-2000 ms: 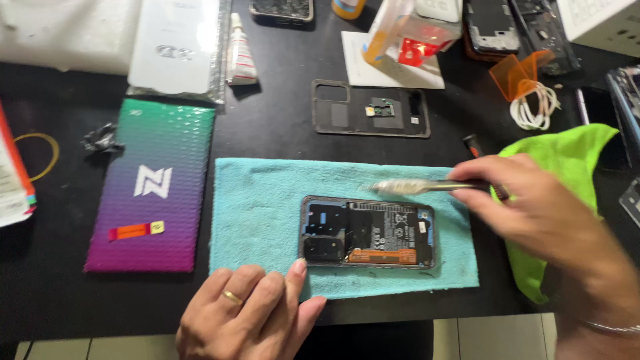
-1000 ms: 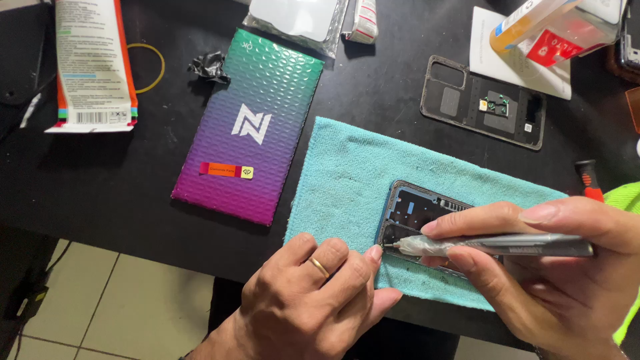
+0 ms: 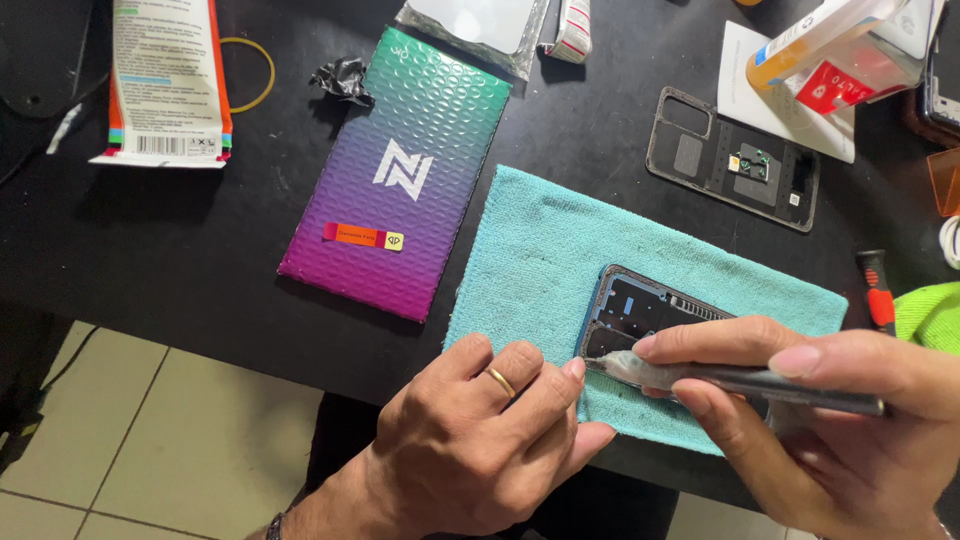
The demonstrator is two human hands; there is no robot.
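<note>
An opened smartphone (image 3: 626,304) lies on a turquoise microfibre cloth (image 3: 540,247), its inner black plates showing and its right part covered by my right hand. My right hand (image 3: 817,397) grips a slim grey pen-like tool (image 3: 780,384), with clear wrapping near its front. The tool's fine tip meets the phone's lower left corner, beside my left fingertips. My left hand (image 3: 487,427), a gold ring on one finger, rests with curled fingers at that corner; whether it grips the phone's edge cannot be told. The detached back cover (image 3: 694,161) lies inside up above the cloth, small parts on it.
A green-to-purple bubble mailer (image 3: 405,202) lies left of the cloth, crumpled black film (image 3: 341,81) by its edge. A printed packet (image 3: 169,90) and rubber band (image 3: 271,75) are farther left. A red-and-black screwdriver handle (image 3: 874,289), green cloth (image 3: 930,315) and clear container (image 3: 862,67) stand or lie right.
My right hand has brought the tool from above the phone down to its lower left corner, beside my left fingers. The view has turned and shifted left.
</note>
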